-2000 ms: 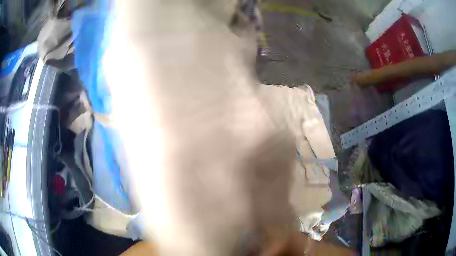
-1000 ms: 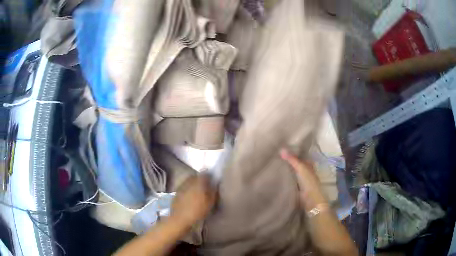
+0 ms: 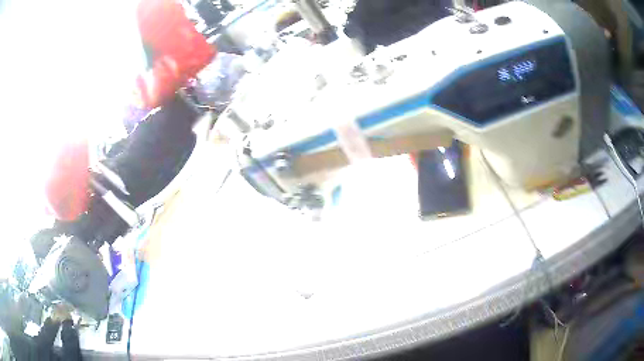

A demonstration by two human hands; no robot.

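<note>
No hand of mine is in the picture. The white sewing machine point(image 3: 395, 106) with a blue stripe lies nearest in front of me, its dark digital display point(image 3: 519, 77) lit at the right. Its needle and presser foot area point(image 3: 305, 201) is blurred at the head's left end. The white table point(image 3: 282, 282) is overexposed and shows no cloth that I can make out. A dark smartphone point(image 3: 443, 182) lies on the table under the machine arm.
A grey round-fronted box point(image 3: 70, 275) stands at the left. A person in red sleeves point(image 3: 169, 42) and dark clothing is beyond the table. The printed ruler edge point(image 3: 424, 326) curves along the front. A cord point(image 3: 512, 204) hangs at right.
The view has swung from the bundled cloth to the machine table. Both hands and the beige cloth they were handling have left the picture.
</note>
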